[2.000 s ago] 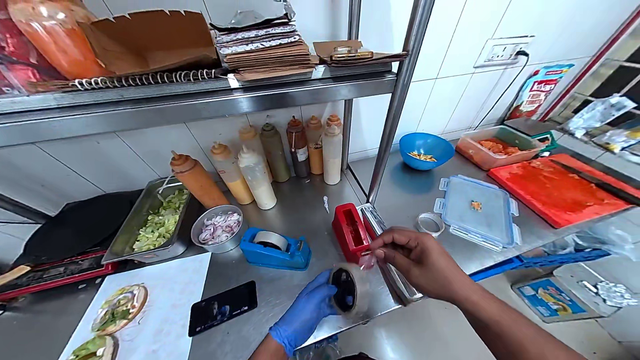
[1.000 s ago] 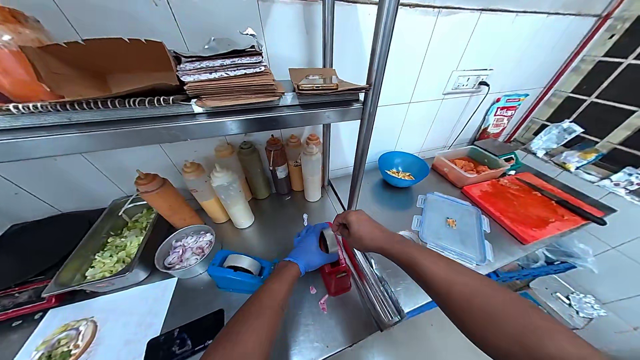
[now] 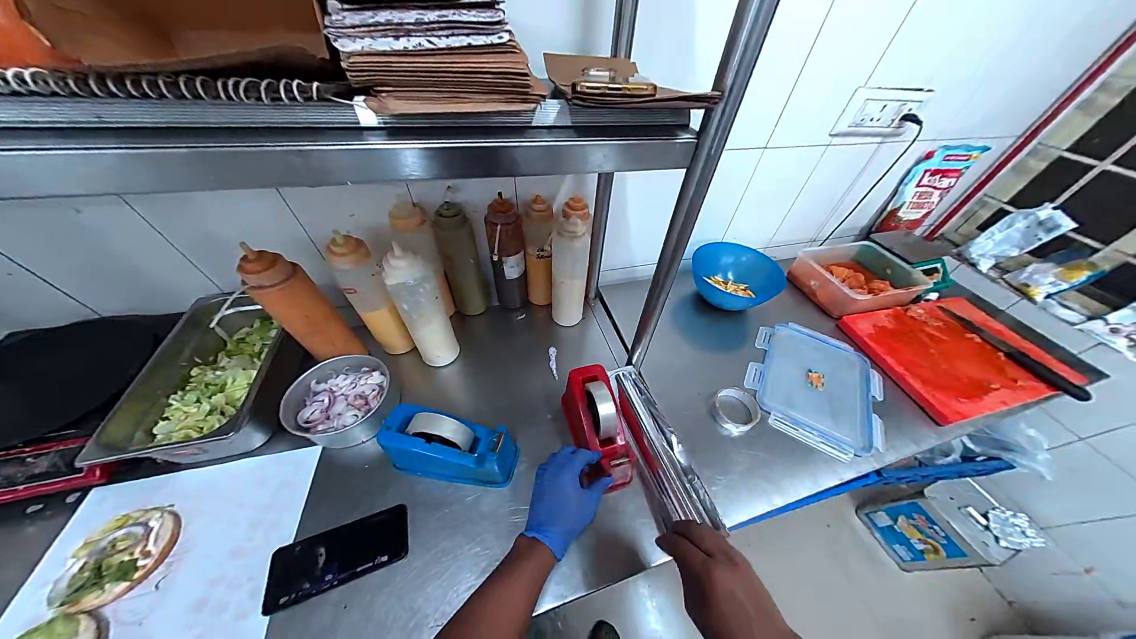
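My left hand (image 3: 564,501), in a blue glove, has its fingers on the front end of a red tape dispenser (image 3: 581,417), which holds a tape roll (image 3: 603,410). My bare right hand (image 3: 710,568) is at the near end of a long roll of aluminium foil (image 3: 670,453) lying beside the dispenser; its fingertips touch that end. Left of the red dispenser sits a blue tape dispenser (image 3: 448,446) with its own roll. A loose ring of clear tape (image 3: 736,411) lies right of the foil.
A black phone (image 3: 335,557) and white paper with a filled bun (image 3: 115,559) lie at left. Behind are a bowl of chopped onions (image 3: 342,399), a lettuce tray (image 3: 209,382) and several sauce bottles (image 3: 422,306). A steel shelf post (image 3: 701,186) rises behind the foil; right are a lidded box (image 3: 816,390) and a red cutting board with a knife (image 3: 967,355).
The tape roll that was in my left hand now sits in the red dispenser. My right hand has moved from above the dispenser to the foil's near end.
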